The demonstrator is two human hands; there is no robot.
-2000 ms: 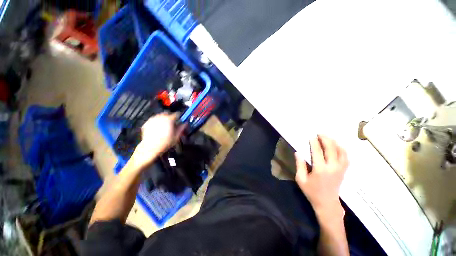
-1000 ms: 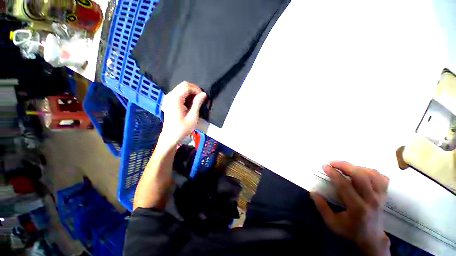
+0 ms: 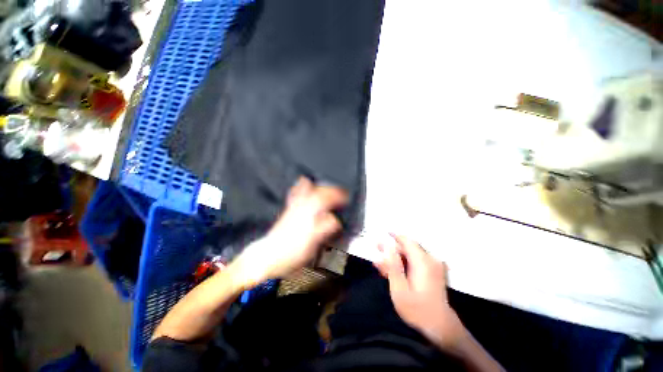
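A large black cloth piece (image 3: 291,94) lies over the left part of the white table and over a blue basket. My left hand (image 3: 309,218) grips the cloth near its lower edge, with the fingers curled; the view is blurred. My right hand (image 3: 414,276) is at the table's front edge, just right of the cloth. Its thumb and fingertips are close together, and I cannot tell whether they hold anything.
The sewing machine (image 3: 632,138) stands at the right on the white table (image 3: 436,87). Green-handled snips (image 3: 652,256) lie at the right edge. A blue basket (image 3: 163,109) is at the left, with another blue basket (image 3: 145,269) below. Bottles and plastic bags are at upper left.
My left hand has gone from the lower basket up to the black cloth and moved right with it. The cloth extends further down. My right hand has moved left along the table edge.
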